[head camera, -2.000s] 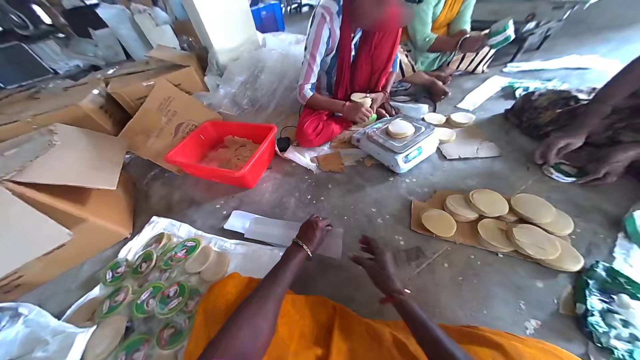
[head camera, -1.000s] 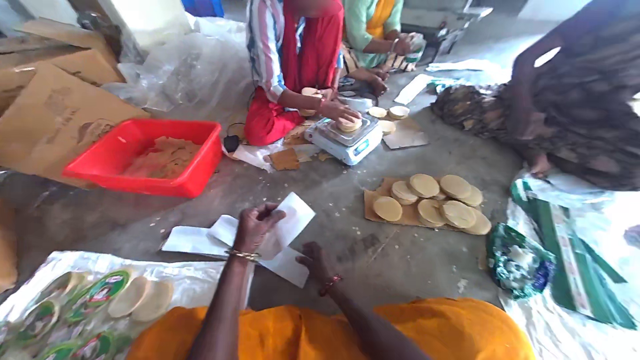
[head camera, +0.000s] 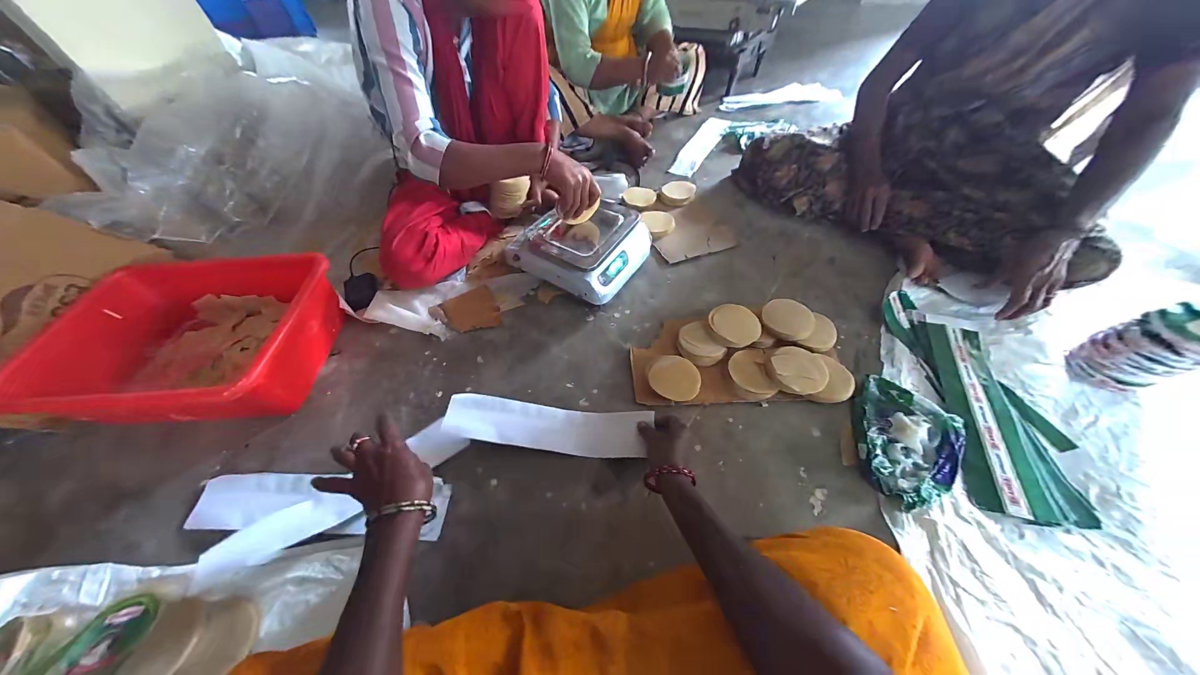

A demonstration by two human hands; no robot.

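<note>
My right hand point(head camera: 666, 439) pinches the right end of a white paper strip point(head camera: 553, 427) that stretches to the left over the grey floor. My left hand point(head camera: 384, 469), fingers spread, is over more white strips point(head camera: 253, 497) that lie overlapping on the floor. Beyond my right hand, several stacks of thin round beige discs point(head camera: 733, 325) rest on a flat piece of cardboard point(head camera: 653, 375). At the lower left, more discs point(head camera: 211, 633), one pack with a green printed ring point(head camera: 112, 633), lie on a plastic sheet.
A red plastic tub point(head camera: 314, 328) with beige scraps stands at the left. Ahead, a person's hand point(head camera: 570, 187) holds discs over a digital scale point(head camera: 614, 267). Another person sits at the right, near green printed strips point(head camera: 994, 422) and an opened green packet point(head camera: 907, 441) on white sheeting.
My hands have moved apart, and a white strip now extends to the right in my right hand. The person at the scale has lifted the hand slightly. The view has shifted.
</note>
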